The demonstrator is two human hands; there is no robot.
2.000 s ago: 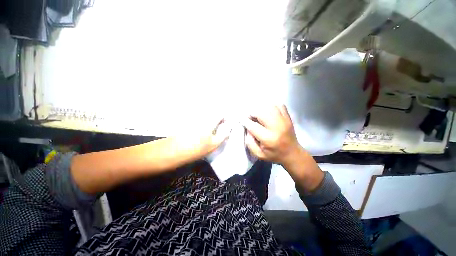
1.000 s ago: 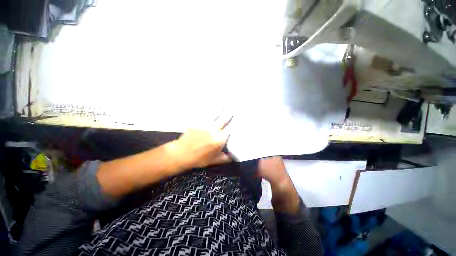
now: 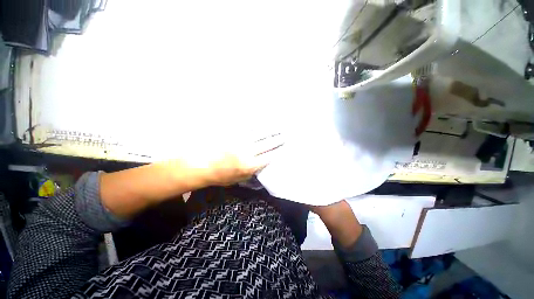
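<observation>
A white garment panel (image 3: 363,146) lies over the table's front edge, right of centre, and runs back under the sewing machine head (image 3: 492,64). Its left part glares out against the white table. My left hand (image 3: 234,166) is at the panel's left edge by the table front; its fingers are washed out by glare, so its hold is unclear. My right hand is hidden under the panel; only the wrist and forearm show below its lower edge. The presser foot area (image 3: 348,73) is at the panel's far end.
Scissors with a red handle (image 3: 421,108) lie under the machine arm, right of the panel. Dark and grey stacked pieces (image 3: 35,23) hang at the far left. A printed ruler (image 3: 82,139) runs along the front table edge. An open white drawer or board (image 3: 462,229) is below the table at right.
The small bunched white cloth between both hands is now spread as a wide panel over the edge. My right hand has gone from above the cloth to beneath it.
</observation>
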